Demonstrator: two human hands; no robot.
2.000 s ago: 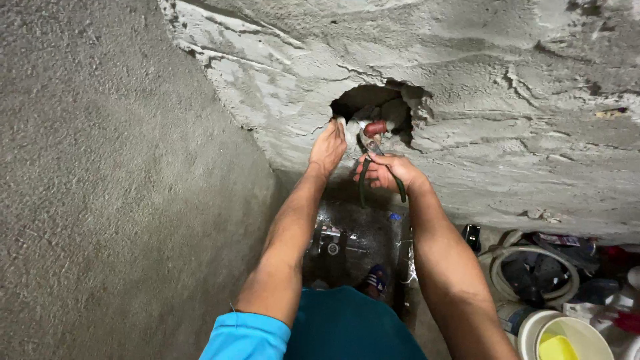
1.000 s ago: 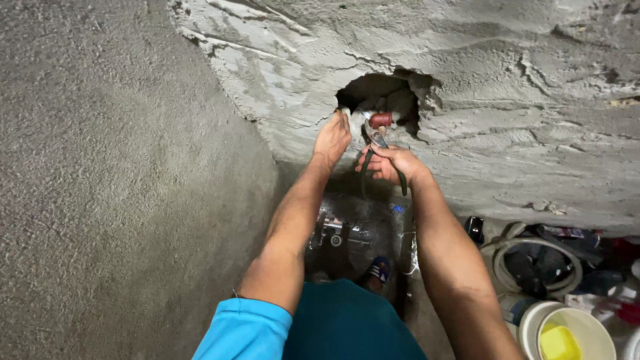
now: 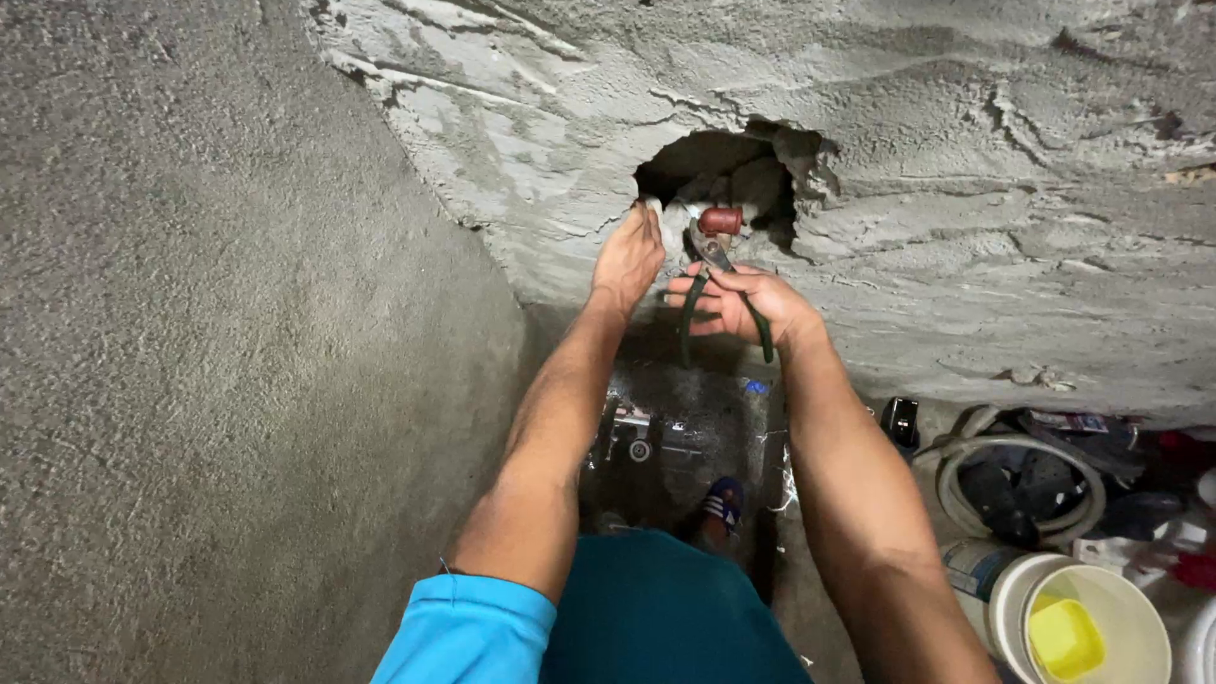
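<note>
A reddish-brown pipe fitting [image 3: 721, 220] shows inside a ragged hole [image 3: 708, 166] broken through the rough cement wall. My right hand [image 3: 736, 302] holds pliers with dark green handles [image 3: 711, 249]; the handles are spread, and the jaws are beside the left end of the fitting. Whether the jaws touch it I cannot tell. My left hand [image 3: 632, 255] is at the hole's lower left edge, left of the pliers, its fingertips reaching just inside. Those fingertips are partly hidden, so what they hold or touch cannot be made out.
Below the hands is a wet dark floor [image 3: 674, 413] with a round drain-like part [image 3: 639, 449]. To the lower right are a coiled hose [image 3: 950, 484], nested white buckets [image 3: 1145, 627] with a yellow container [image 3: 1066, 638], and a dark phone-like object [image 3: 901, 423]. A plastered wall [image 3: 237, 332] rises on the left.
The pliers' jaws, to the left of the fitting two seconds ago, were lower, under it, one second ago and are now back up beside its left end. The left hand stays at the hole's edge.
</note>
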